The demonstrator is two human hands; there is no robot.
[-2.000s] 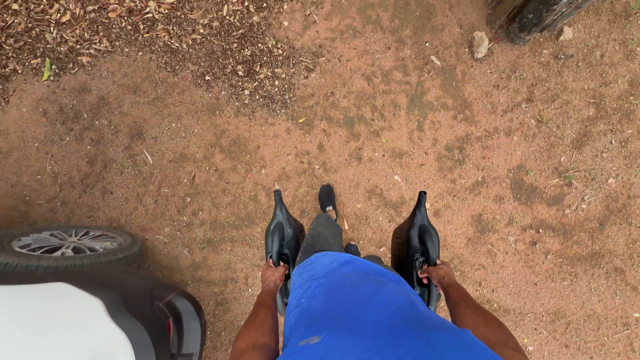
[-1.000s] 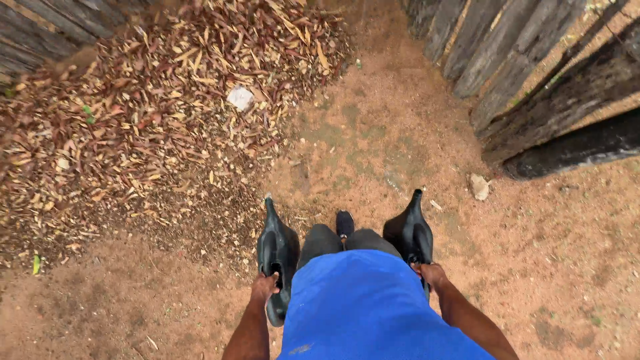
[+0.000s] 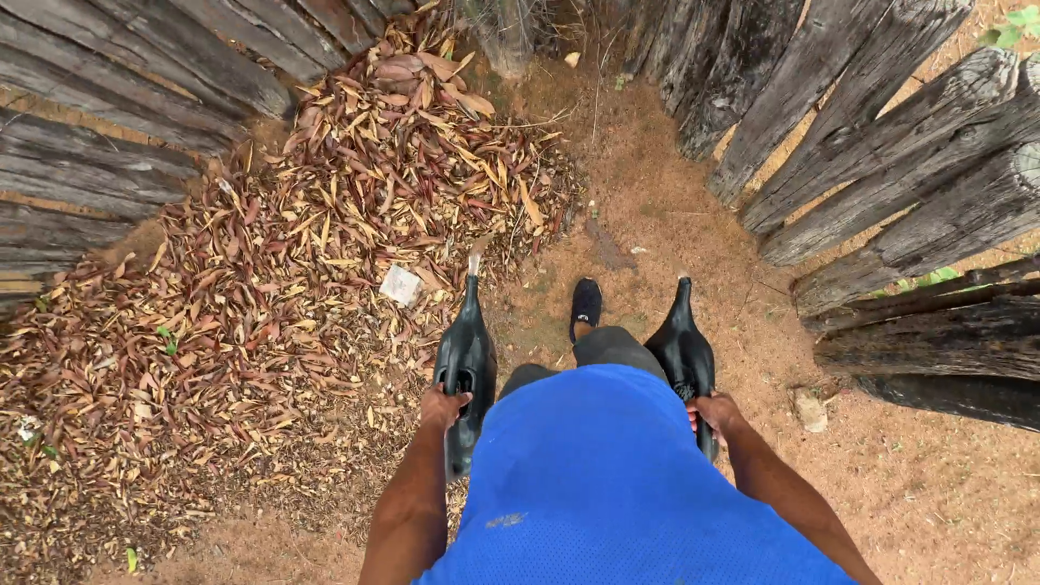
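Note:
My left hand (image 3: 444,407) is closed on the side handle of a black plastic watering can (image 3: 469,355) with a narrow, tapering spout that points ahead. Water seems to come from the tip of that spout. On the other side of my body, my right hand (image 3: 715,415) grips a second black watering can (image 3: 684,349) of like shape, its spout also forward. Part of this can is hidden by my blue shirt (image 3: 626,479). One dark shoe (image 3: 586,302) shows between the two cans.
Dry leaves (image 3: 341,236) cover the ground ahead and to the left, with a pale flat piece (image 3: 400,285) on them. Upright wooden posts (image 3: 910,187) form a fence on the right, and more posts (image 3: 122,81) stand at the upper left. A stone (image 3: 810,409) lies on bare soil at right.
The view has travelled forward: the car at the lower left has gone out of sight, and the leaves and fence posts fill more of it. Both cans remain in my hands.

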